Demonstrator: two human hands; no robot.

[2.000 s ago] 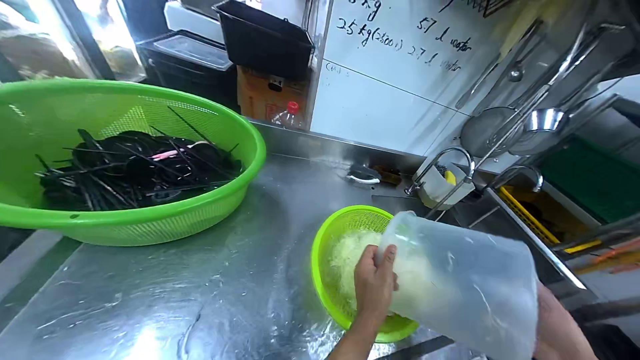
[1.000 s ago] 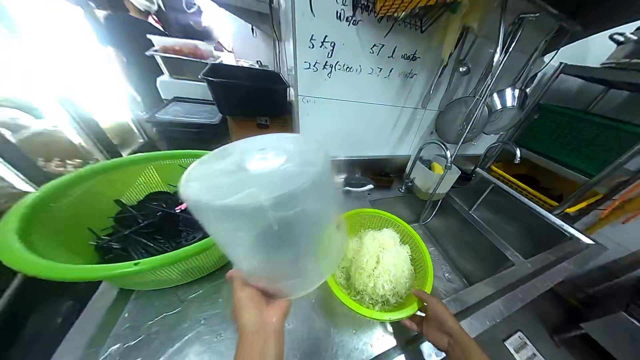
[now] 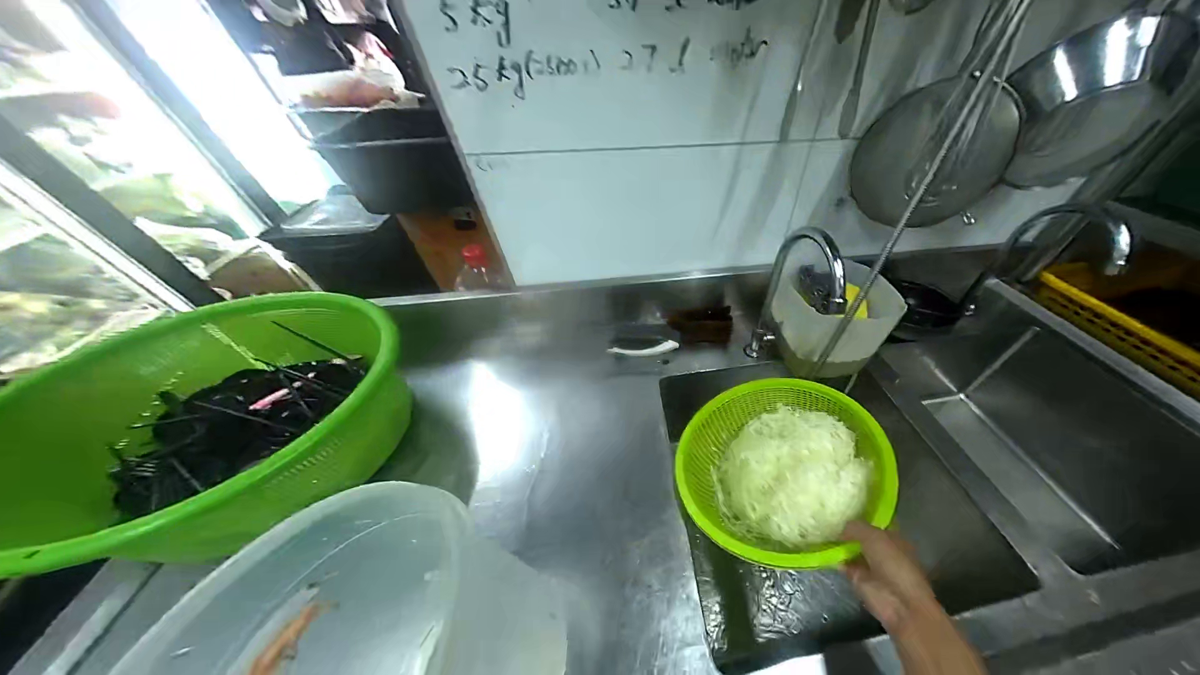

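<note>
My right hand (image 3: 891, 586) has its thumb and fingers on the near right rim of a yellow-green plastic colander (image 3: 696, 497). Inside lies a mound of pale, finely shredded vegetable (image 3: 792, 473); the colander is over the left sink basin. At the lower left is a translucent plastic tub (image 3: 506, 591), tilted with its mouth toward me. Part of my left hand (image 3: 286, 642) shows blurred through the tub wall, and its grip is mostly hidden. A big green plastic basket (image 3: 375, 412) holding dark strips and long dark utensils (image 3: 244, 412) stands behind the tub.
A steel counter (image 3: 562, 450) runs between basket and sink. Curved faucets (image 3: 816, 244), a white container (image 3: 797, 319) and a second basin (image 3: 1022, 450) are at right. Strainers (image 3: 937, 150) hang on the wall. A white-handled tool (image 3: 645, 348) and a red-capped bottle (image 3: 476, 272) lie toward the back.
The tub, earlier tipped over the colander, has moved left and down. My right hand remains at the colander's rim, as one second ago. The view has shifted closer to the counter.
</note>
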